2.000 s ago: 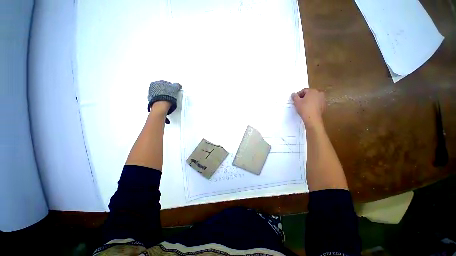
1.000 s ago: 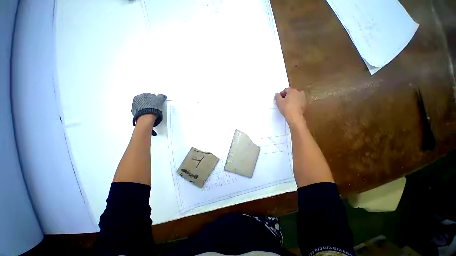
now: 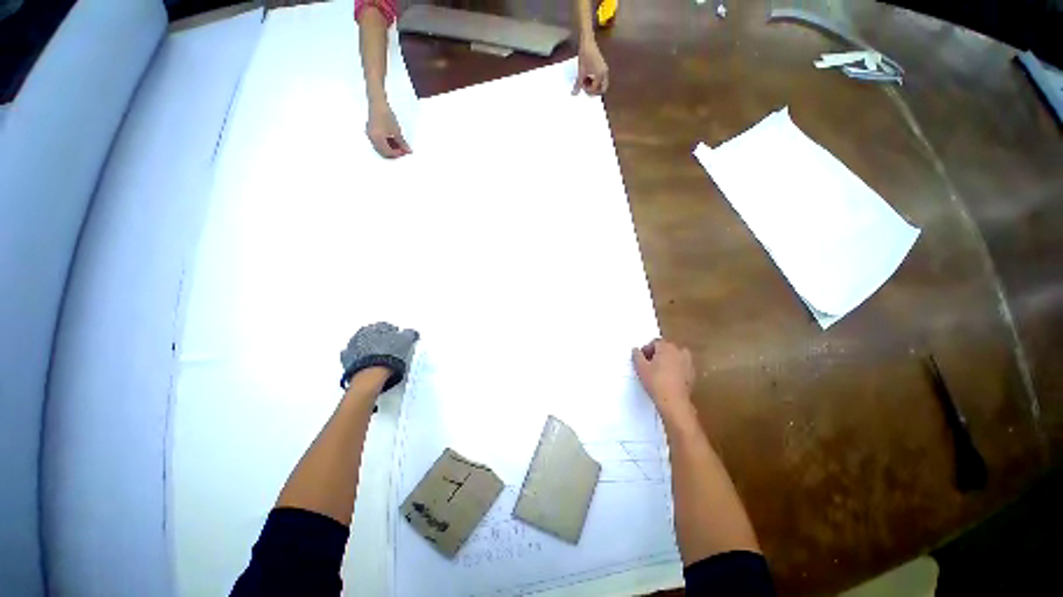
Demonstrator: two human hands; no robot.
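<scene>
A large white paper sheet with thin pattern lines (image 3: 525, 268) lies in front of me. My left hand (image 3: 379, 355), in a grey glove with a dark cuff, rests curled on the white paper, at a thin line left of the middle; its fingertips are hard to make out. My bare right hand (image 3: 664, 371) pinches the sheet's right edge. Two grey-brown slabs lie on the near part between my forearms: one with dark writing (image 3: 452, 503) and a plain one (image 3: 558, 479). The paper's middle is washed out by glare.
Another person's two hands touch the paper's far part, one (image 3: 386, 131) at left, one (image 3: 591, 72) at the far right corner. On the brown table (image 3: 746, 466) lie a loose white sheet (image 3: 812, 216), dark shears (image 3: 958, 426) and a grey strip (image 3: 490, 30). A thick white-blue roll (image 3: 88, 152) is at left.
My view has tilted up, so the far edge and another person's hands now show. My hands, the slabs and the loose sheet sit lower in the picture. My hands keep about the same places on the paper.
</scene>
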